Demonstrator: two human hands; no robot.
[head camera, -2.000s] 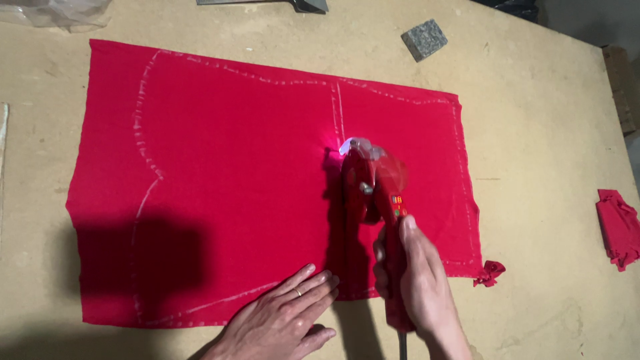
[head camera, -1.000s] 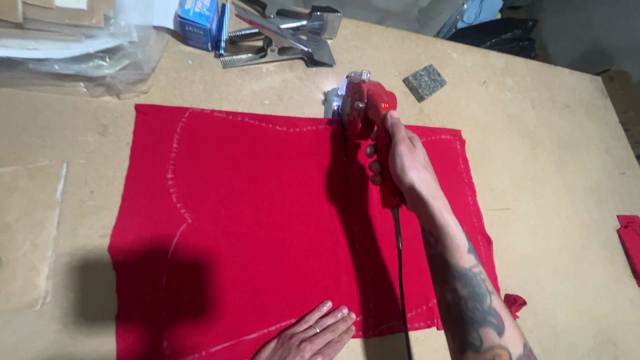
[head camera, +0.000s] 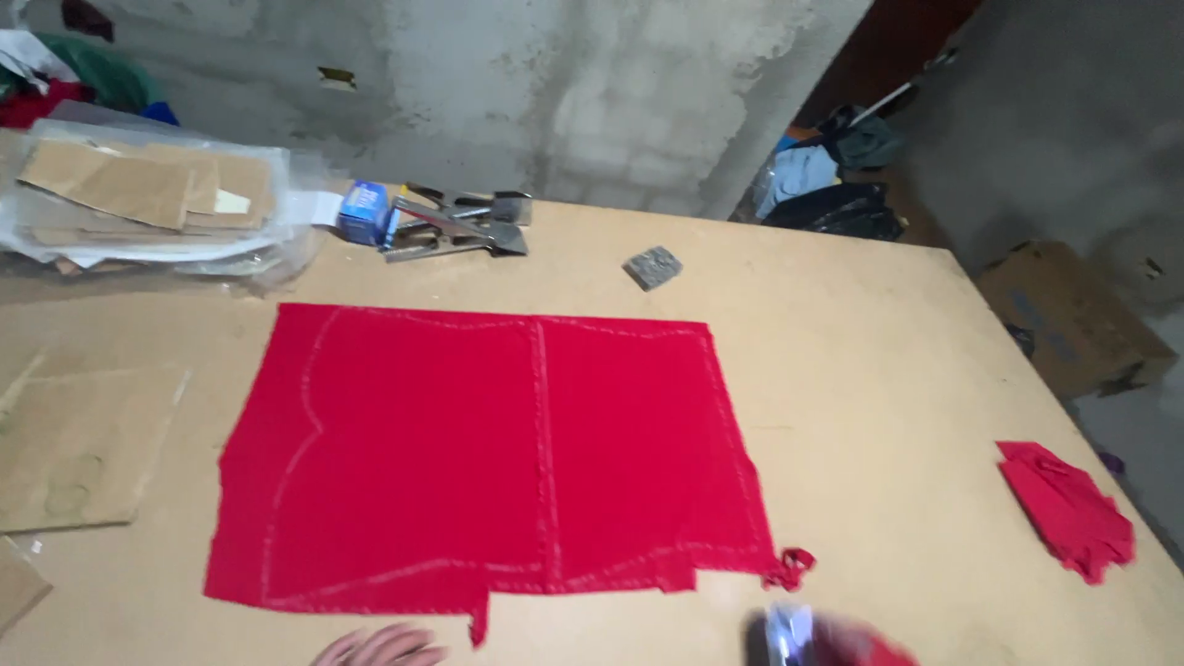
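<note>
Red fabric with white chalk pattern lines lies flat on the table, a double line running down its middle. My left hand shows only its curled fingers at the bottom edge, just below the fabric's lower edge, with nothing visible in it. The red handheld electric cutter is blurred at the bottom right, its metal head pointing up, below the fabric's lower right corner. My right hand is out of view. A small knotted red scrap touches that corner.
Metal clamps and a blue box stand near the table's far edge, beside plastic-wrapped cardboard patterns. A grey stone block lies behind the fabric. More red cloth rests at the right edge.
The cutter has moved from the fabric's far edge down to the bottom right, off the fabric. My right hand has gone out of view. The view has tilted up.
</note>
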